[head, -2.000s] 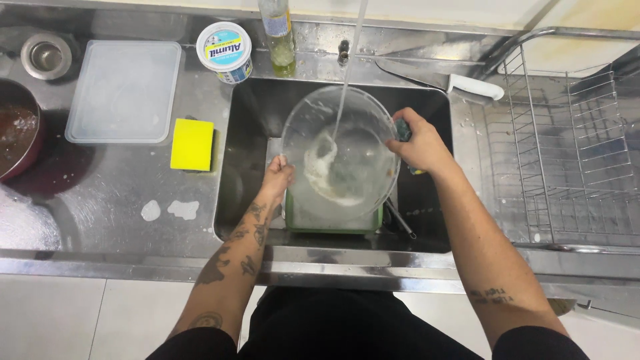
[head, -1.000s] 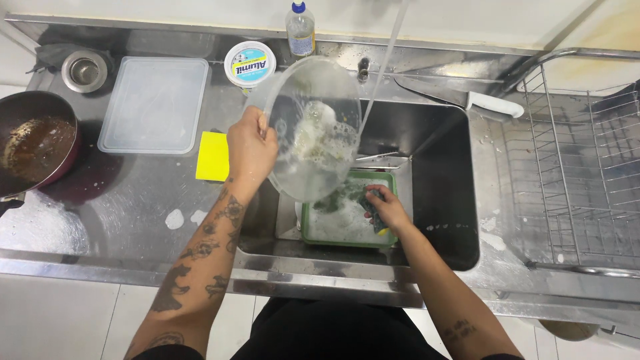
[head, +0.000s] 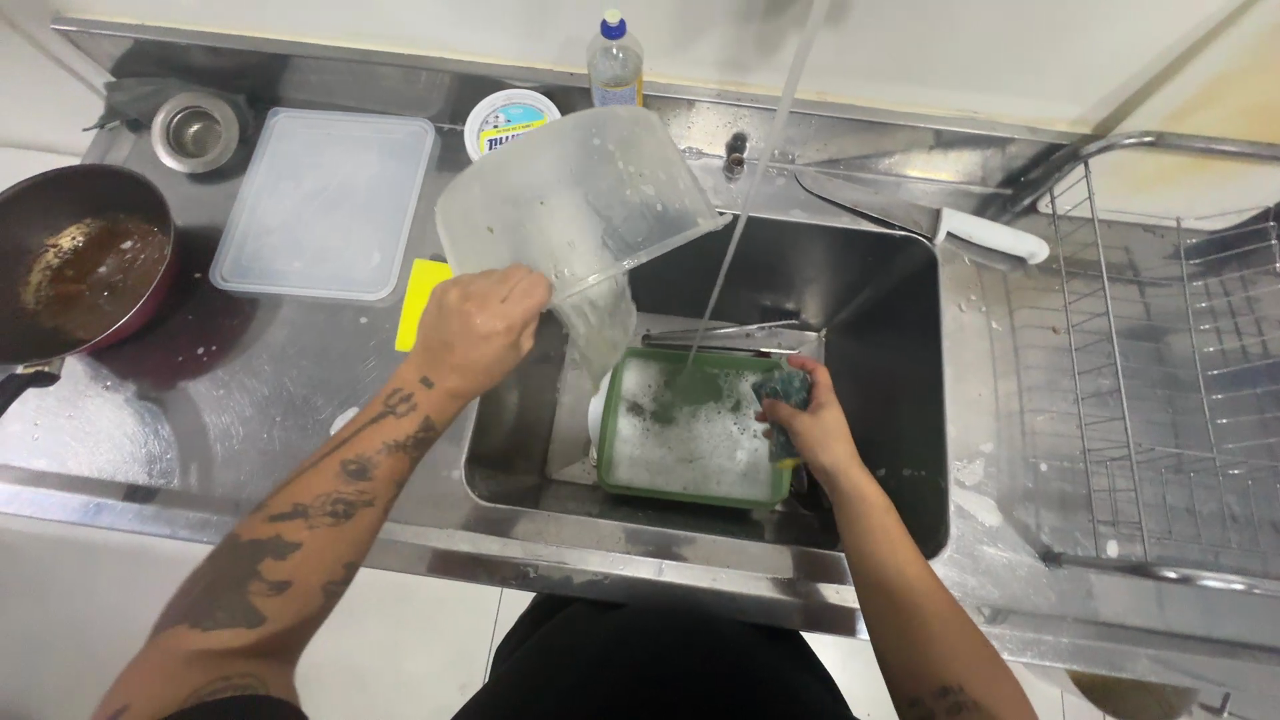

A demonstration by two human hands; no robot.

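My left hand point(head: 485, 325) grips the rim of a clear round plastic container point(head: 570, 195), tipped on its side above the sink's left part, and water pours from it into the steel sink point(head: 890, 350). A dark green scouring sponge point(head: 785, 405) with a bit of yellow is held in my right hand point(head: 815, 420), at the right edge of a green rectangular container point(head: 695, 497). Suds and water fill that container, which sits in the sink. A thin stream of water point(head: 730, 260) falls into it. Metal tongs point(head: 715, 335) lie behind it, and something white shows at its left side.
A knife with a white handle point(head: 990, 235) lies behind the sink, left of a wire dish rack point(head: 1130, 400). Leftward are a yellow sponge point(head: 420, 300), a translucent lid point(head: 325, 205), a drain strainer point(head: 195, 132) and a pan point(head: 85, 270). A tub point(head: 510, 115) and a bottle point(head: 615, 65) stand behind.
The clear container was upright under the stream between both hands; it has moved left and is now tipped, pouring. My right hand has let go of it and moved down to the green container.
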